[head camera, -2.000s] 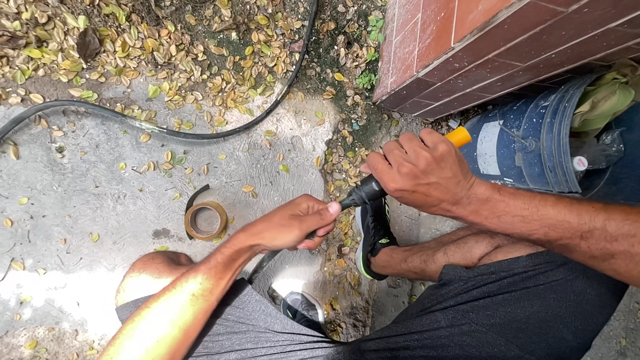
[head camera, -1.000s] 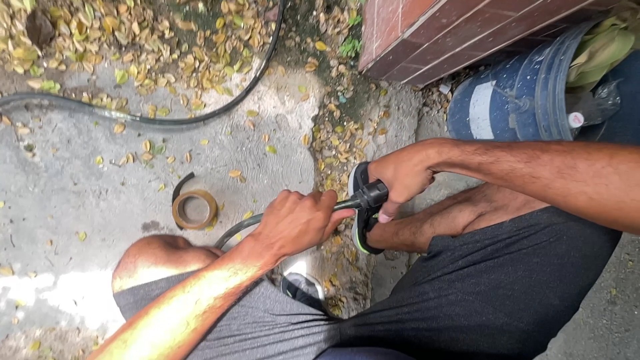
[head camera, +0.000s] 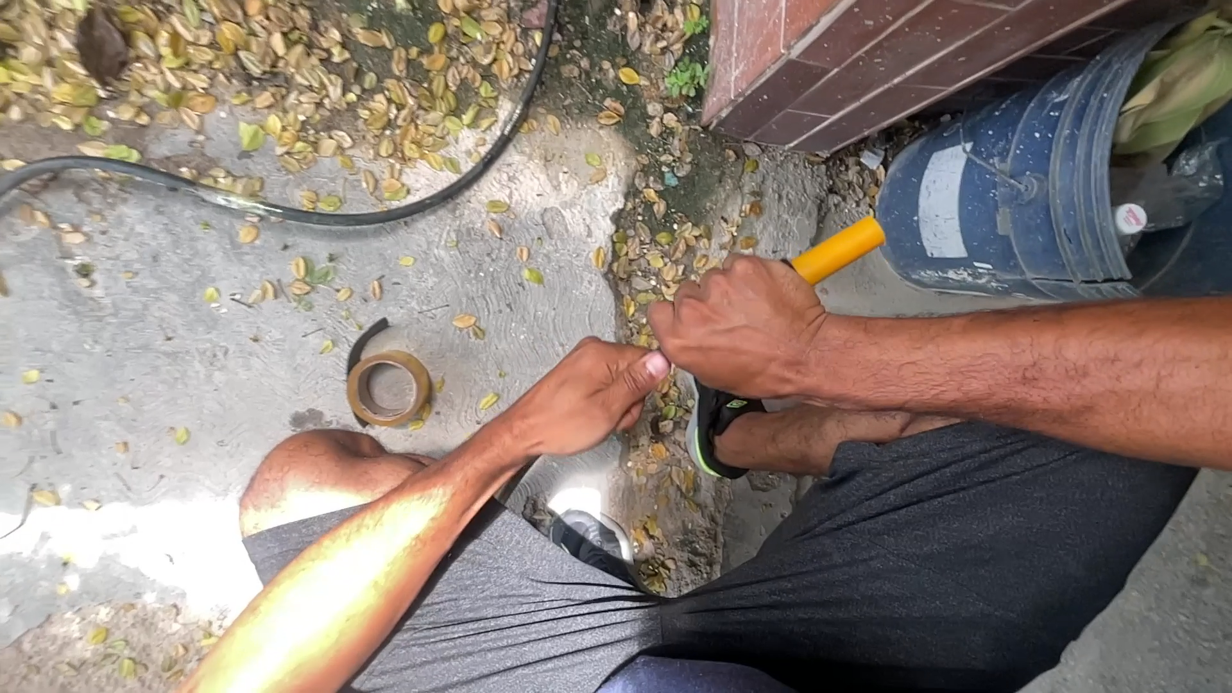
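My right hand [head camera: 741,327] is closed around a fitting, and a yellow tube [head camera: 839,250] sticks out of its upper right side, pointing toward the bucket. Against its lower left side sits my left hand [head camera: 589,397], fingers curled and thumb pressed toward the right hand. The left hand is around the thin dark hose, which is mostly hidden by the fingers and forearm. A brown roll of tape [head camera: 417,377] lies on the concrete left of my hands, with a curved black strip [head camera: 362,341] beside and partly beneath it.
A black hose [head camera: 366,218] curves across the concrete and fallen leaves. At the upper right, a blue plastic bucket [head camera: 1049,192] lies on its side with leaves and a clear plastic item inside, near a red tiled block [head camera: 857,67]. My shoe [head camera: 717,423] is just below my hands.
One second ago my right hand was at the open end of the black fitting, with no yellow tube in sight. Now it wraps the fitting and the yellow tube shows.
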